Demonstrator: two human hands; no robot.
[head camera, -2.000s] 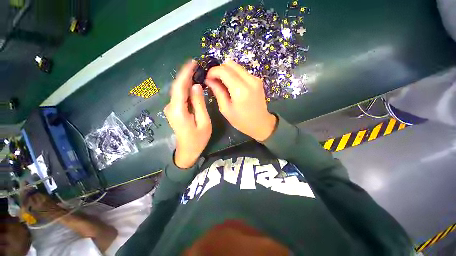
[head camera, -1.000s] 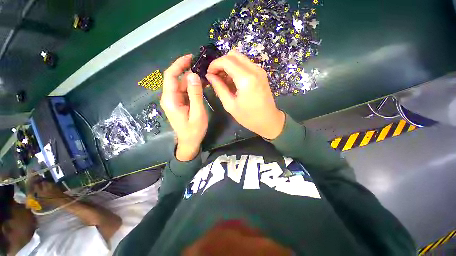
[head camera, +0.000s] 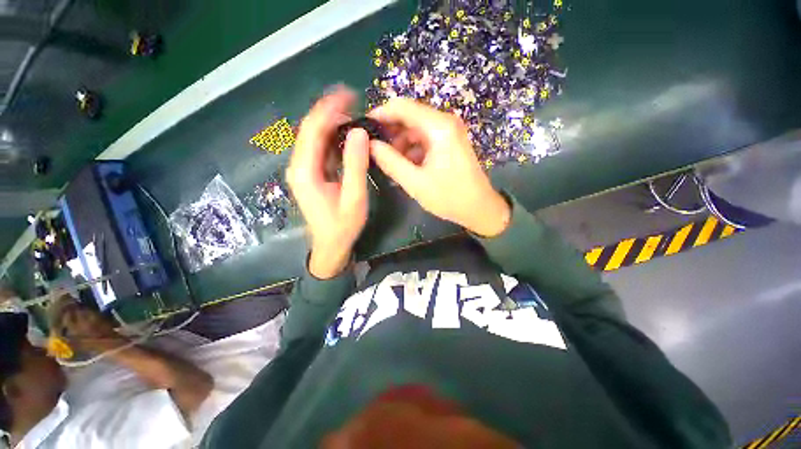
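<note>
A black housing (head camera: 365, 128) is held up over the bench between the fingertips of both hands, partly hidden by the fingers. My left hand (head camera: 330, 188) grips it from the left, fingers curled and slightly blurred, thumb on its near side. My right hand (head camera: 436, 167) pinches it from the right with thumb and fingers. A thin light strand shows just below the housing. A wide pile of padded parts (head camera: 474, 79) lies beyond my right hand. A block of yellow adhesive pads (head camera: 274, 137) lies left of my left hand.
A clear plastic bag (head camera: 213, 225) and a small group of parts (head camera: 271, 203) lie at left, beside a blue bench device (head camera: 112, 230). The conveyor belt (head camera: 114, 53) carries black units beyond the white line. Another person (head camera: 114, 377) sits at lower left. Hazard tape (head camera: 667, 241) marks the floor.
Both hands stay on the housing, which has turned and is now more covered by the fingers. The bench view has shifted slightly to the right, and belt units appear in different positions.
</note>
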